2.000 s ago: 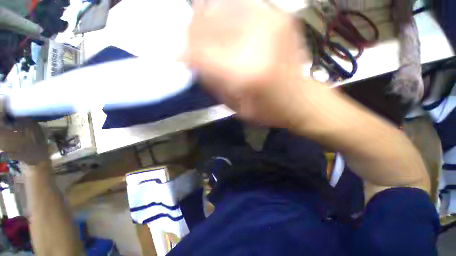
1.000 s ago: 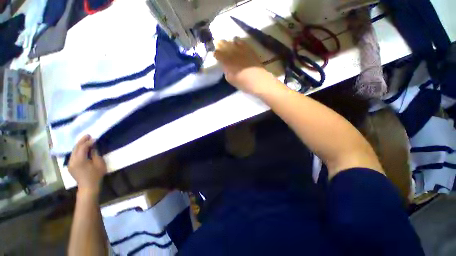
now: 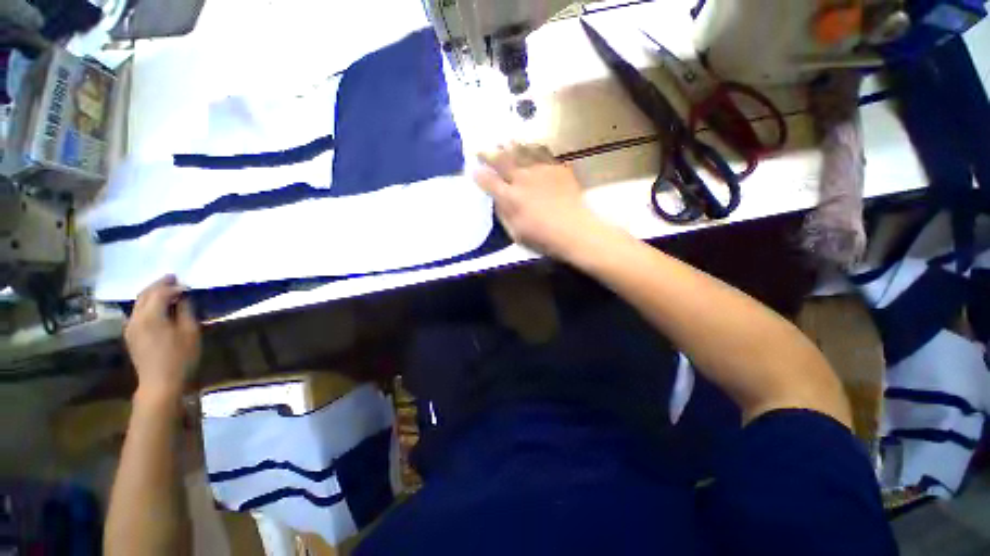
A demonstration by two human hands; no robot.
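A striped panel (image 3: pixel 261 179) lies on the white machine table, with two navy stripes and a navy block at its right end near the presser foot (image 3: pixel 515 65). A white strip (image 3: pixel 326 241) lies along its near side, with navy fabric showing under its front edge. My left hand (image 3: pixel 163 331) pinches the near left corner at the table edge. My right hand (image 3: pixel 534 196) rests at the strip's right end, below the needle area; its fingertips touch the fabric and table, and whether they grip cannot be told.
Black shears (image 3: pixel 678 163) and red-handled scissors (image 3: pixel 738 117) lie right of my right hand. A pinkish thread bundle (image 3: pixel 838 206) hangs over the table edge. Striped pieces (image 3: pixel 299 456) lie below the table at left, more (image 3: pixel 934 402) at right. A printed box (image 3: pixel 67 114) stands at the far left.
The white strip, lifted and blurred at first, now lies flatter over the navy fabric. The navy block is spread out. Both hands are at the near edge, with my left hand at the corner.
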